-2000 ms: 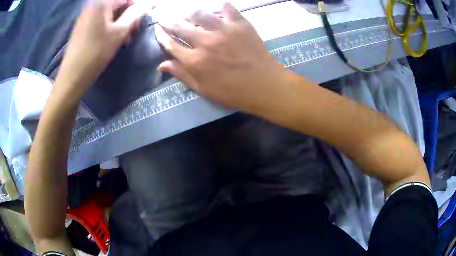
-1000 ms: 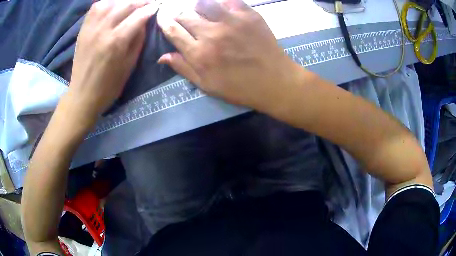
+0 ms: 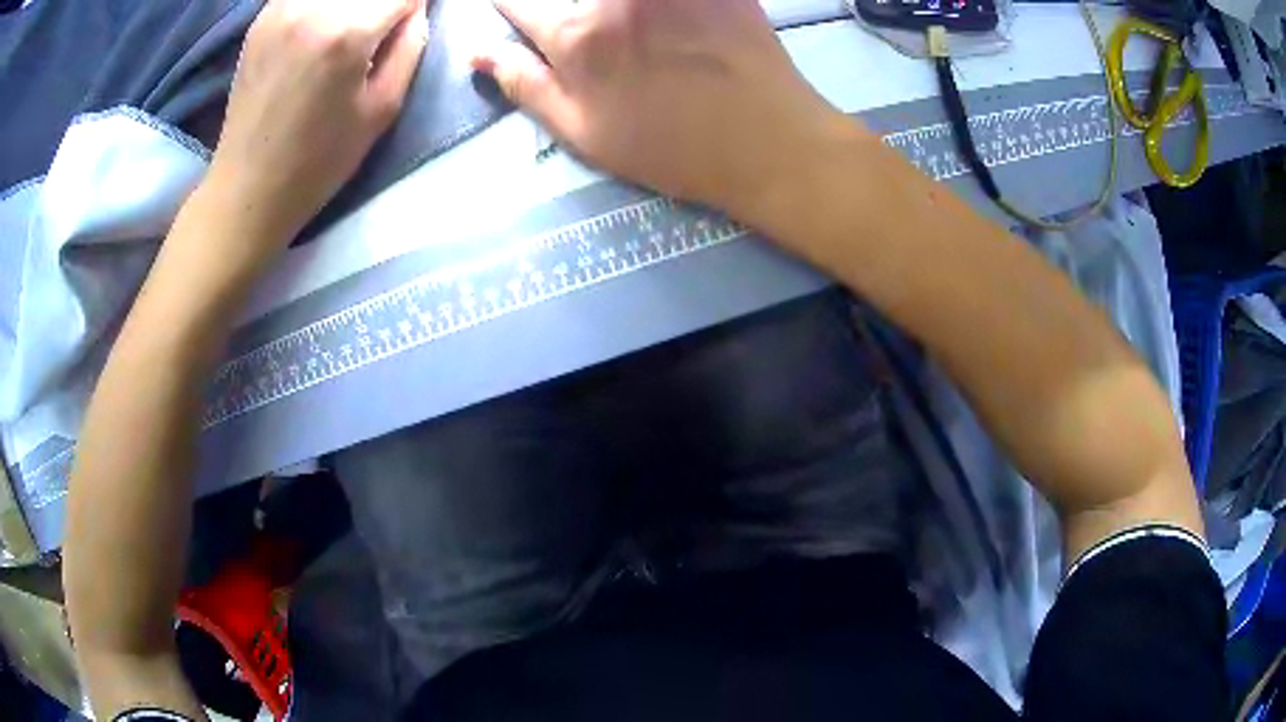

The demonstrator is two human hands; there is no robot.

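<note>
A dark grey garment panel (image 3: 409, 138) lies on the white sewing table at the top left, under and between my hands. My left hand (image 3: 317, 106) rests on the panel, fingers together at the top edge of the view. My right hand (image 3: 649, 85) lies flat to its right, its fingertips cut off by the top edge and its thumb on the cloth. A light grey fabric piece (image 3: 106, 226) lies folded left of my left forearm. The needle area is out of view.
The table's front band carries a printed ruler (image 3: 466, 303). A phone (image 3: 931, 11) with a cable and yellow-handled snips (image 3: 1159, 106) lie at the right. Grey cloth (image 3: 1114, 282) hangs at the right, beside a blue crate (image 3: 1202, 353). A red basket (image 3: 251, 635) is at the lower left.
Both hands and the dark panel have moved up, away from the table's front edge. More of the ruler and white tabletop shows. The phone shows more fully.
</note>
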